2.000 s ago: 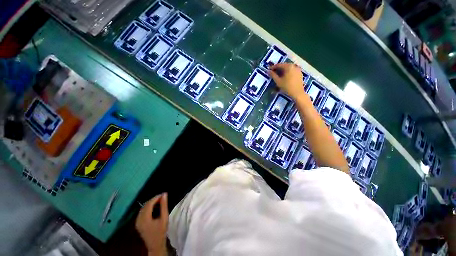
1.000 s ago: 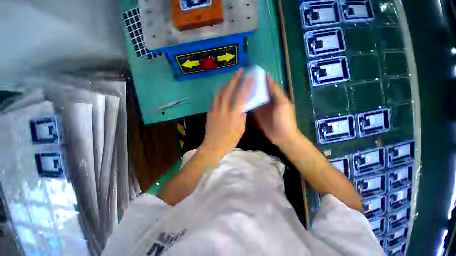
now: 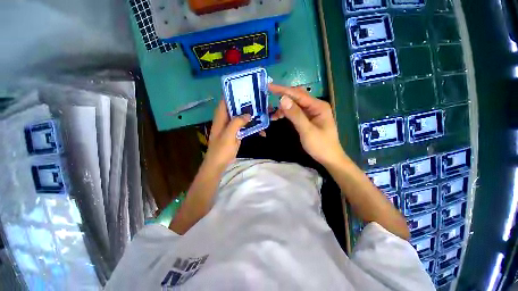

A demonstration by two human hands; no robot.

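Note:
A phone housing (image 3: 245,98) with a pale blue-white rim, pale centre and dark cut-outs faces up in front of the blue control panel (image 3: 233,54). My left hand (image 3: 225,133) holds it by its lower end, thumb on the face near the bottom. My right hand (image 3: 309,119) is at its right side, index fingertip close to the upper right edge, thumb apart from it. A tiny pale spot shows by that fingertip; I cannot tell if it is a film tab. The orange fixture (image 3: 218,4) is cut off by the top edge.
Tweezers (image 3: 192,105) lie on the green bench (image 3: 301,62). A grid of black squares (image 3: 149,25) lies left of the metal plate (image 3: 170,20). Right, a clear tray (image 3: 377,103) holds several housings. Left are layered pale sheets (image 3: 91,148) and a tray with two housings (image 3: 44,138).
The blurred pale housing between both hands has moved left and now shows its face. My left hand alone holds it, and my right hand has come off to its right side. The view has shifted slightly.

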